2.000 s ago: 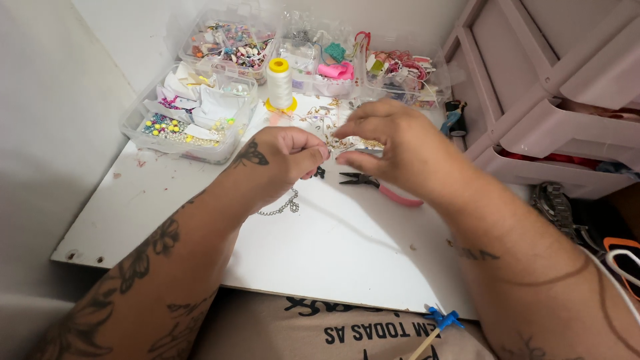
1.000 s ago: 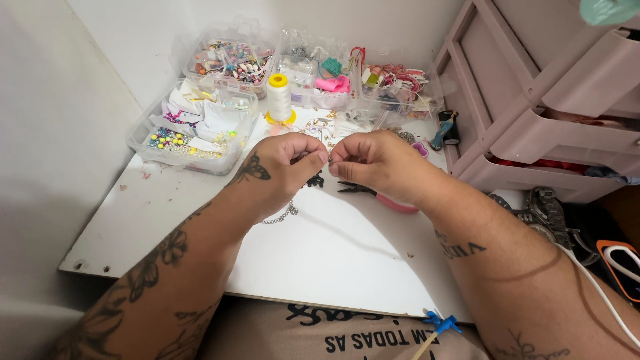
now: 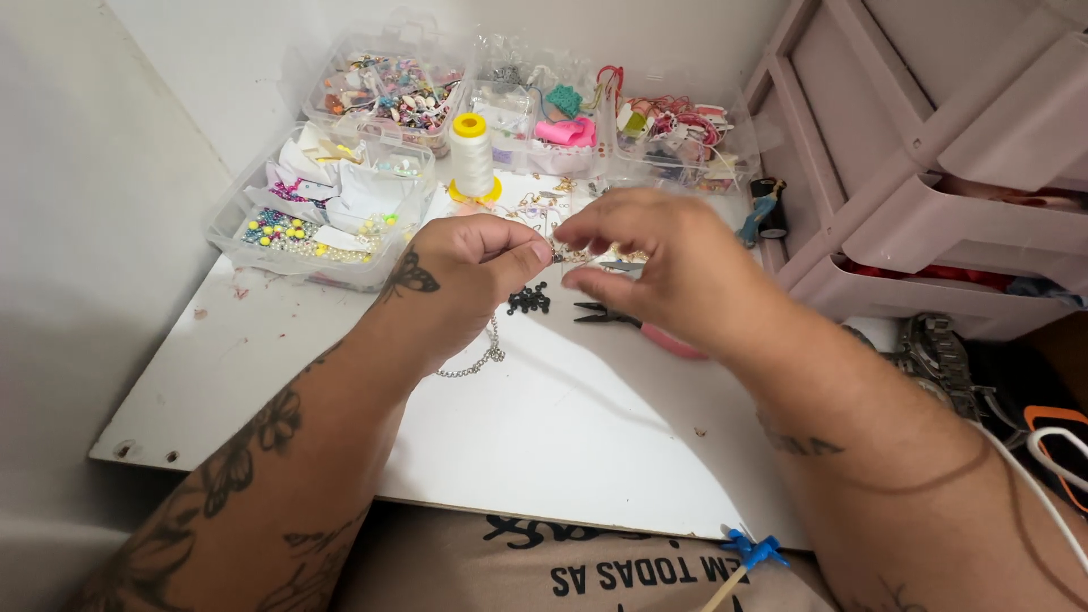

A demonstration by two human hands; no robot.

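My left hand [image 3: 484, 280] pinches something very small, perhaps a dark bead or a thread end, between thumb and forefinger. Close to its right, my right hand [image 3: 654, 263] has thumb and fingers apart and is blurred; whether a fine thread lies between them I cannot tell. Below the fingertips a pile of small black beads [image 3: 529, 298] lies on the white board. Pliers with pink handles [image 3: 676, 342] lie partly under my right hand, their dark jaws pointing left. A silver-coloured chain [image 3: 474, 367] lies partly hidden by my left hand.
Clear plastic boxes [image 3: 323, 276] of beads and craft supplies stand at the back of the white board [image 3: 544, 425]. A spool of white thread [image 3: 472, 157] stands before them, near scattered metal findings [image 3: 544, 200]. Pink plastic drawers [image 3: 969, 229] and metal watches [image 3: 939, 348] are at right.
My right hand's fingers, closed against my left fingertips one second ago, are now apart and a little to the right. More of the black bead pile shows below the hands.
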